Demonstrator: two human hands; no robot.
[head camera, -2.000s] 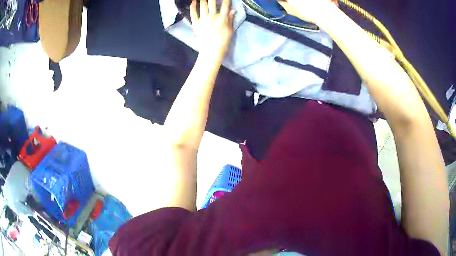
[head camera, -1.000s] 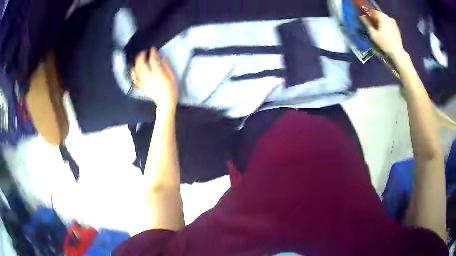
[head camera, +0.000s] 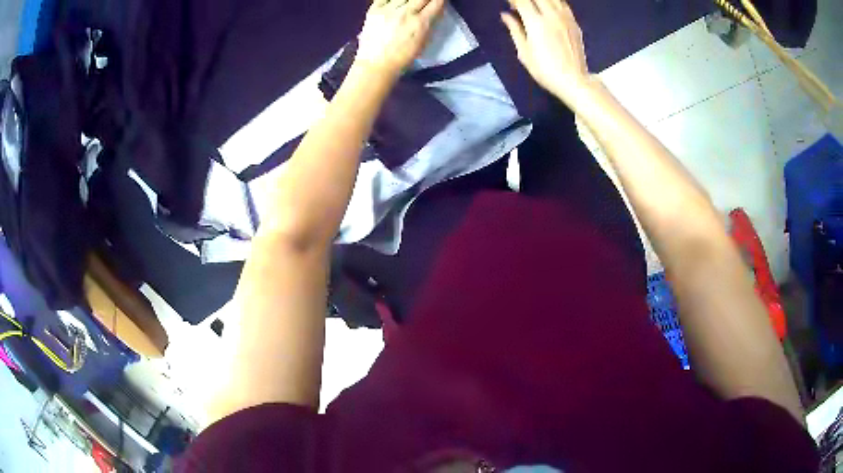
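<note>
The dark garment (head camera: 277, 55) lies on the table with its pale grey-white interfacing (head camera: 471, 102) facing up, crossed by dark strips. A dark rectangular piece (head camera: 411, 125) lies on the interfacing. My left hand (head camera: 399, 35) is at the top edge, over the upper end of the interfacing; its fingertips are at the picture's rim, so its grip cannot be told. My right hand (head camera: 552, 42) is to its right over dark cloth, thumb apart, holding nothing visible, with its fingertips at the rim. The iron is not in view.
Dark garments (head camera: 55, 166) are piled at the left. A tan rounded form (head camera: 125, 305) is at lower left. Yellow lines (head camera: 786, 55) run at upper right. A blue basket (head camera: 667, 319), a red object (head camera: 758, 268) and a blue object (head camera: 815, 203) are at right.
My right hand has left the iron, which is out of view, and moved left toward my left hand. The garment now lies slanted, and my left hand has moved up and right.
</note>
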